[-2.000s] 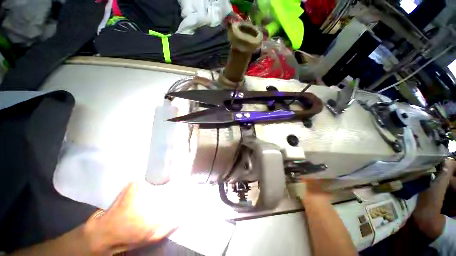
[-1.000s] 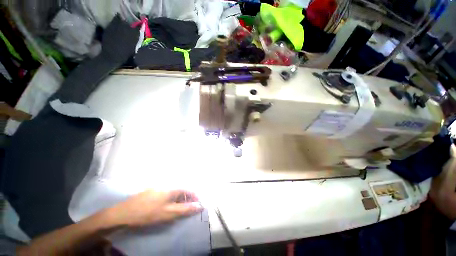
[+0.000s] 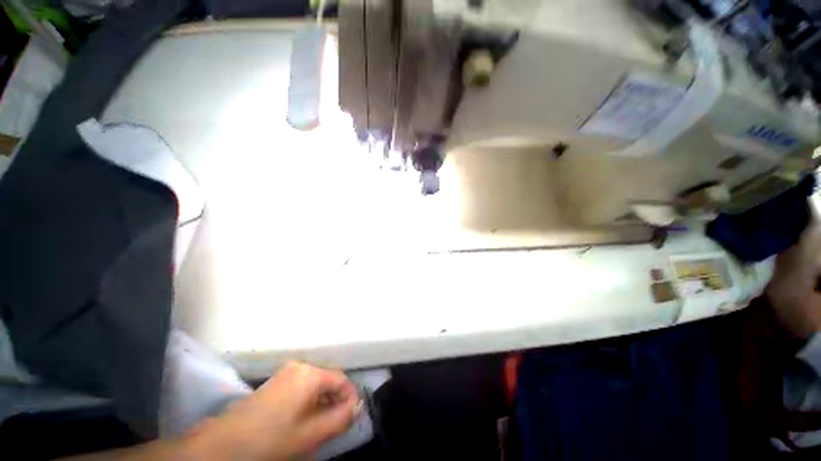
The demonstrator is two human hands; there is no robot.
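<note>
My left hand (image 3: 293, 410) is at the table's front edge, fingers curled on a pale fabric piece (image 3: 347, 438) that hangs at the edge. My right hand is not in view. The cream sewing machine (image 3: 558, 90) stands behind, its needle area (image 3: 387, 162) lost in lamp glare. A dark grey panel (image 3: 85, 261) with a pale layer at its edge (image 3: 144, 162) lies at the table's left.
A pale rounded strip (image 3: 306, 76) is left of the machine head. A paper label (image 3: 635, 108) is on the arm. A small parts tray (image 3: 702, 277) is at the right. Dark blue fabric (image 3: 765, 221) and another person's arm (image 3: 799, 279) are at the far right.
My left hand has moved down to the front edge with the pale piece. The right hand seen near the needle at first is gone. The view has tilted down, and the snips are out of frame.
</note>
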